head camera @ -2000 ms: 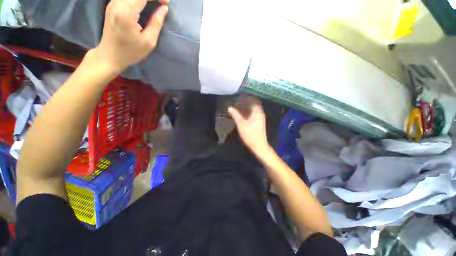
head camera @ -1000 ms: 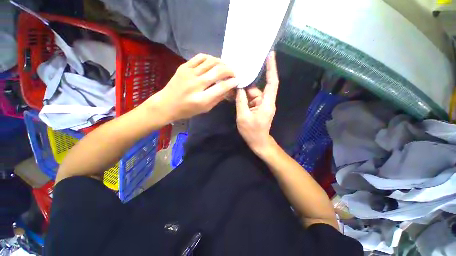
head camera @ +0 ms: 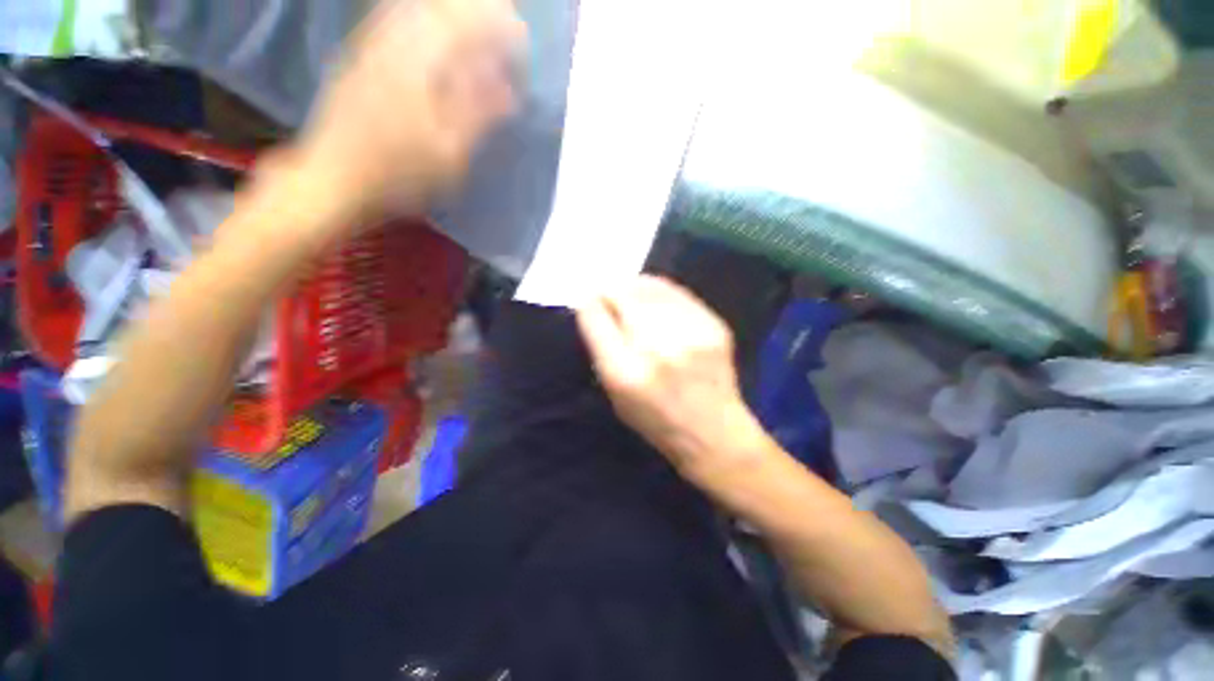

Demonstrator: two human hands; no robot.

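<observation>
A white cut piece [head camera: 616, 160] hangs over the table's front edge, beside and partly over the grey garment panel [head camera: 499, 213]. My right hand [head camera: 659, 353] has its fingers closed on the lower end of the white piece. My left hand [head camera: 439, 100] is raised over the grey panel at the upper left. It is blurred, and I cannot tell whether its fingers hold any cloth.
The pale table has a green wrapped edge [head camera: 879, 266]. A red basket [head camera: 340, 319] with cloth pieces and a blue basket [head camera: 320, 499] stand at left. Pale grey pieces [head camera: 1052, 452] are heaped at right. Orange-handled scissors [head camera: 1132, 313] lie at the table's right. A yellow sticker [head camera: 1090, 40] is at top right.
My left hand has moved from the lower end of the white piece up and left over the panel. My right hand has closed on that end. The view has shifted.
</observation>
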